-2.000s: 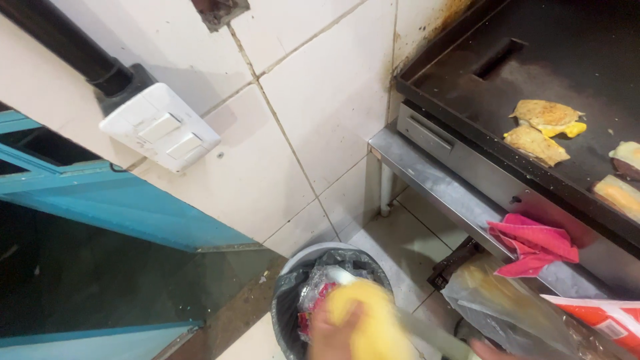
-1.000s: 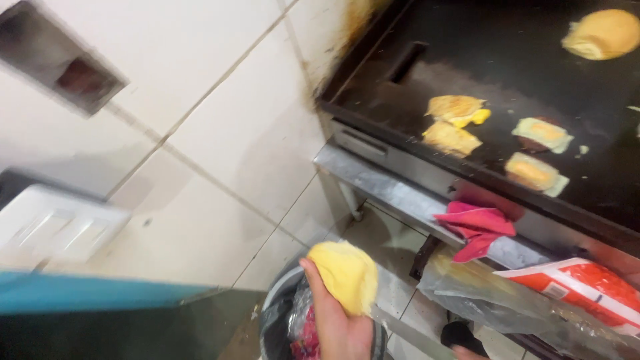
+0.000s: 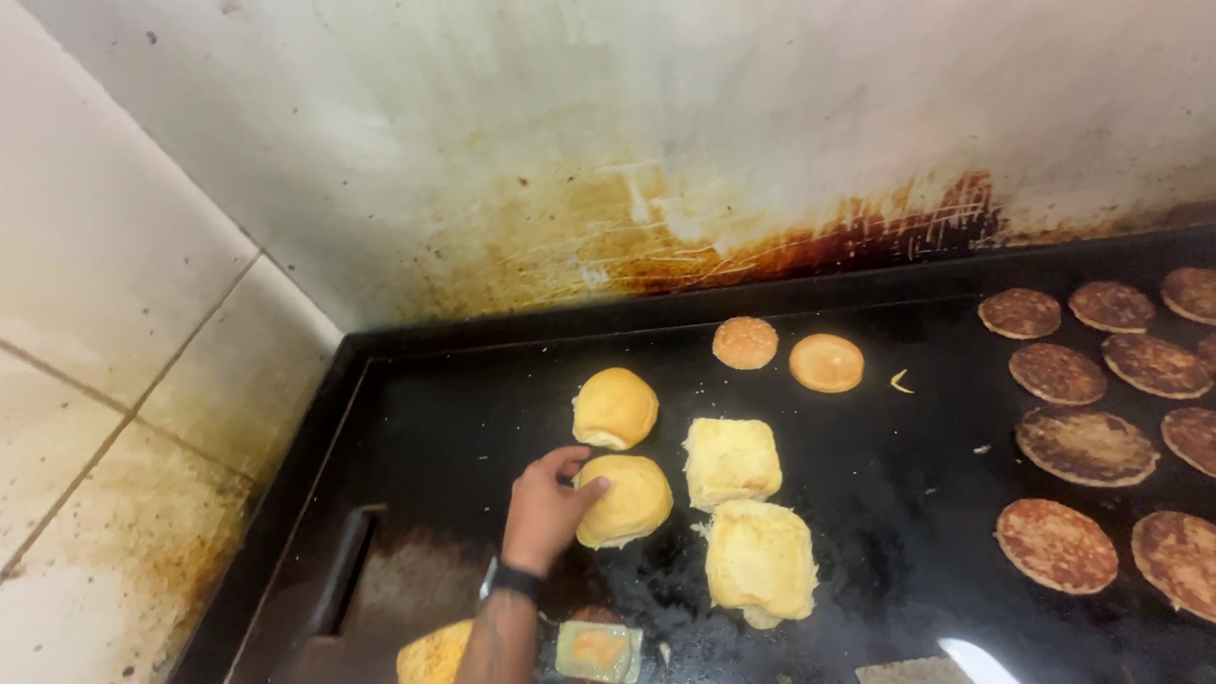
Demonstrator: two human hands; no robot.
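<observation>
My left hand [image 3: 549, 508], with a dark band at the wrist, reaches over the black flat-top griddle [image 3: 427, 418]. Its thumb and fingers are at the left side of a bread bun half [image 3: 625, 502] lying on the griddle. Just behind sits another rounded bun [image 3: 616, 408]. To the right lie two squarish bread pieces [image 3: 732, 462], [image 3: 761, 559]. In front of the bun, a patty with melted cheese [image 3: 598, 651] lies by my forearm. A flat metal blade, likely a spatula [image 3: 914, 671], shows at the bottom edge; my right hand is out of view.
Several browned patties [image 3: 1056, 545] cover the griddle's right side. Two small round discs [image 3: 745, 343] lie near its back edge. A grease-stained wall [image 3: 665, 228] rises behind, with wall tiles [image 3: 123, 399] at the left. A slot [image 3: 347, 570] opens in the griddle's left front.
The view has swung from the bin and floor to the griddle. My left hand, which held a yellow bread piece over the bin, is now at a bun on the griddle.
</observation>
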